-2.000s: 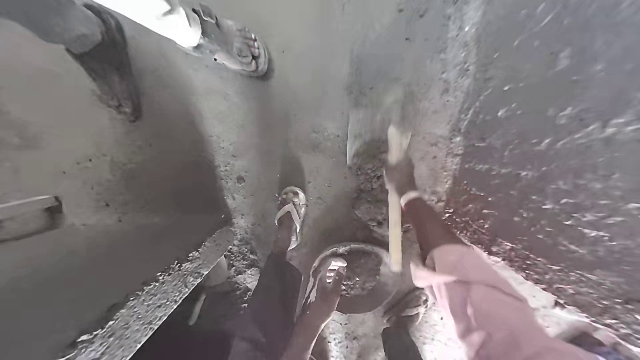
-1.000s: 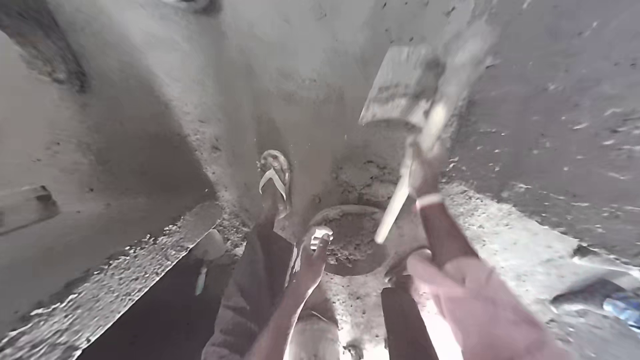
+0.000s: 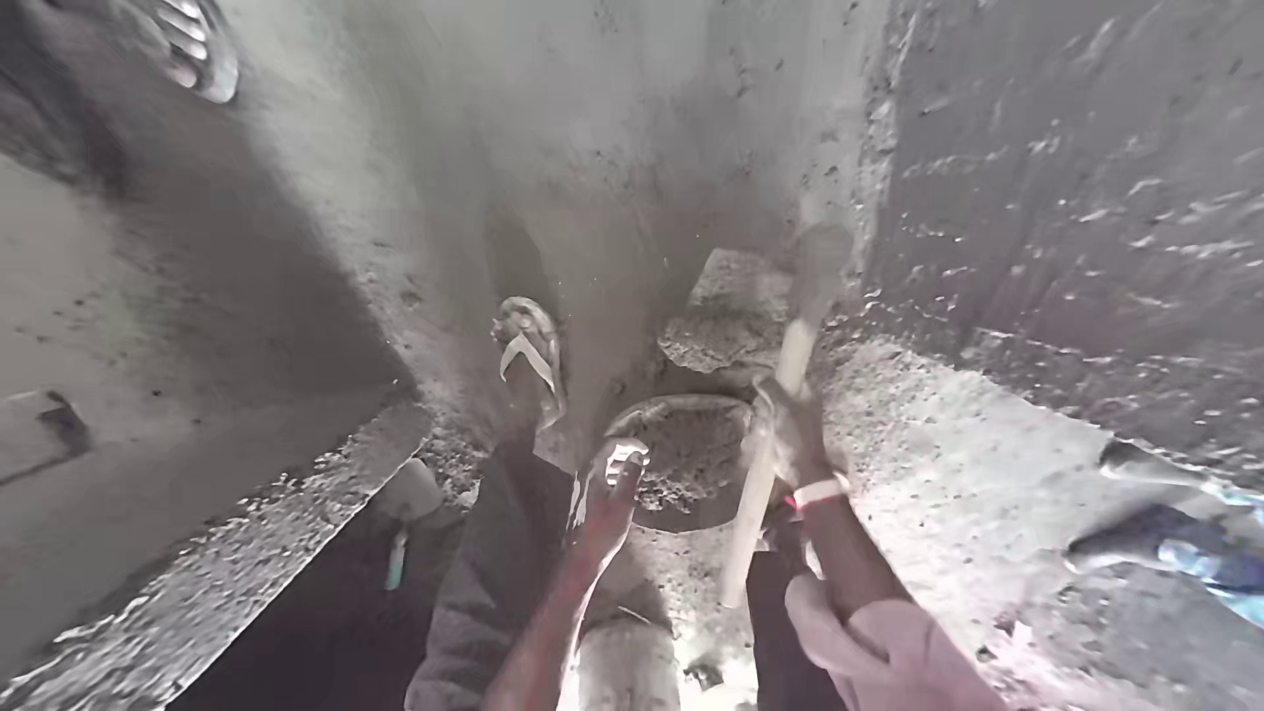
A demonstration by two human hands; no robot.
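My right hand [image 3: 790, 420], with a pale band at the wrist, is closed around the wooden handle [image 3: 755, 494] of a hoe-like tool. Its broad metal blade [image 3: 736, 281] lies low, just beyond a round pan [image 3: 681, 400], and a coarse, crumbly mix covers the blade's near part. More of the dark mix [image 3: 691, 449] is in the pan. At the pan's left rim my left hand [image 3: 622, 469] has its fingers curled and appears to grip the edge. The far end of the handle is blurred.
My sandalled foot [image 3: 530, 355] stands left of the pan. Another person's foot [image 3: 188, 44] is at the top left. A rough ledge [image 3: 296, 504] runs along the lower left, with a trowel [image 3: 407, 494] beside it. A rough wall [image 3: 1066, 178] rises at the right.
Since one second ago, the blade has come down and closer to the pan, with my right hand still on the handle. My left hand has stayed at the pan's rim.
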